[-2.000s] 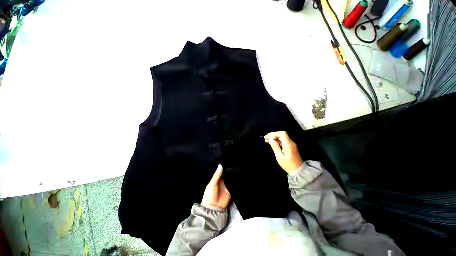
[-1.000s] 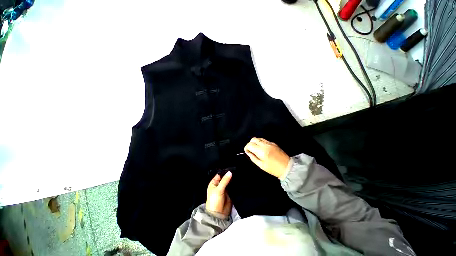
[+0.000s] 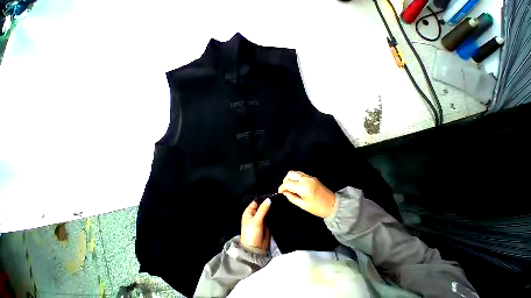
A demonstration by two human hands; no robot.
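Observation:
A black sleeveless vest (image 3: 204, 139) with a stand collar lies front up, its lower part over the near table edge. Frog buttons (image 3: 254, 165) run down its centre front. My left hand (image 3: 255, 226) grips the vest's front low on the centre line, thumb on top, fingers partly under the cloth. My right hand (image 3: 307, 194) pinches a thin light sliver, perhaps a needle (image 3: 276, 194), its tip pointing left close to my left thumb at the lowest fastening. The exact contact point is too dark to tell.
The white worktable (image 3: 87, 116) has a worn patch at right. A black cord (image 3: 420, 87) with an orange section, thread spools (image 3: 459, 34), a clear plastic piece (image 3: 460, 75) and striped cloth (image 3: 515, 58) lie at the right. Dark cloth hangs at lower right.
My right hand has moved down and left, bringing the sliver to my left hand. My left hand has come up slightly onto the fastening.

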